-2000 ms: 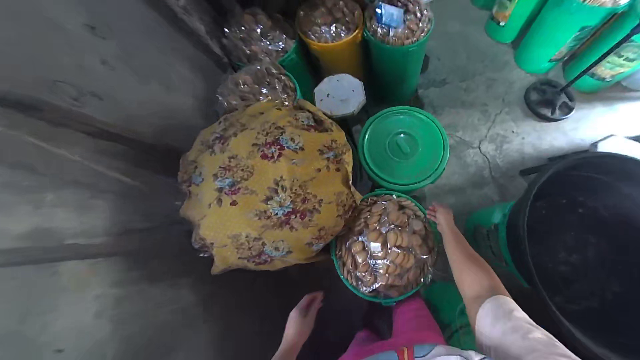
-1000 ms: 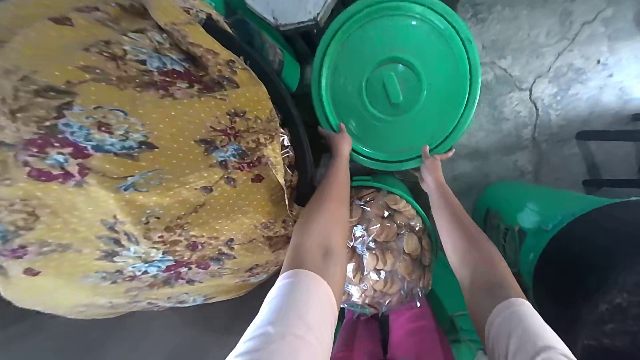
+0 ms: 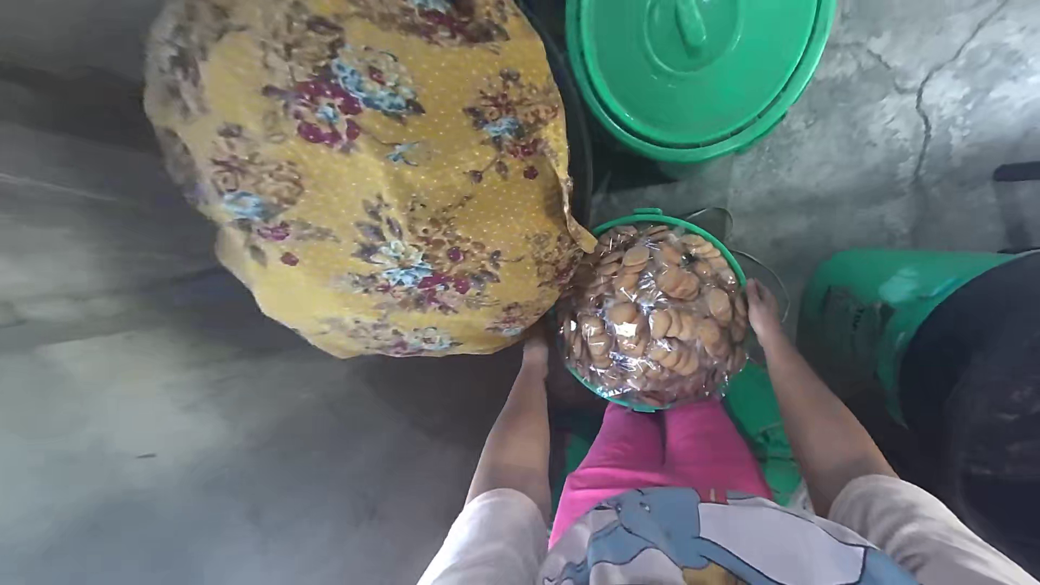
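A green plastic bucket filled with clear plastic bags of round brown biscuits stands just in front of my legs. My right hand lies against the right side of its rim, by the thin wire handle. On the opposite side my left hand reaches toward the bucket, its fingers hidden under the edge of a yellow floral cloth and beside the bucket wall. Whether the left fingers grip anything cannot be seen.
Beyond the bucket stands a green container with a green lid. The floral cloth covers a large round dark container at the left. To the right are a green container and a big black tub. The concrete floor is cracked.
Both hands have left the green lid's edge, where they were one second ago, and moved back toward me to the sides of the biscuit bucket.
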